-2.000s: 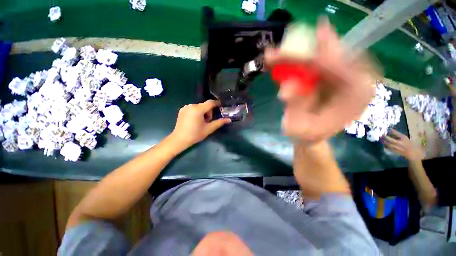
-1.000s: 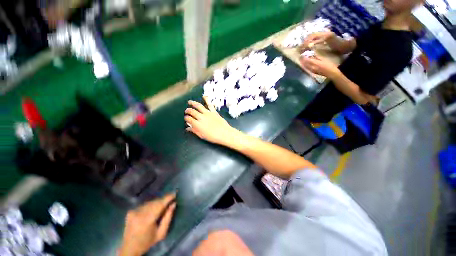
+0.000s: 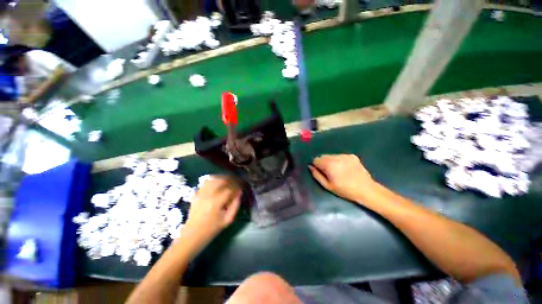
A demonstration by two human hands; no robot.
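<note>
The black hand press [image 3: 246, 148] stands on the bench at centre, its lever with the red grip [image 3: 229, 108] upright. The fixture at its foot [image 3: 278, 200] shows no white module that I can make out. My left hand [image 3: 215, 206] is blurred, between the left pile of white modules [image 3: 139, 208] and the press, fingers curled; whether it holds a module cannot be told. My right hand [image 3: 343, 176] is palm down on the bench right of the press, fingers bent; its palm is hidden.
A right pile of white modules [image 3: 475, 142] lies at the far right. A blue bin [image 3: 44, 222] stands at far left. Behind the press runs a green conveyor [image 3: 350, 77] with loose modules, a pale post [image 3: 434, 53] and a thin bar with a red tip [image 3: 304, 89]. A person shows at upper left.
The view has swung back left to the press. My right hand has moved from beside the right pile to beside the press. My left hand has moved from the press foot towards the left pile.
</note>
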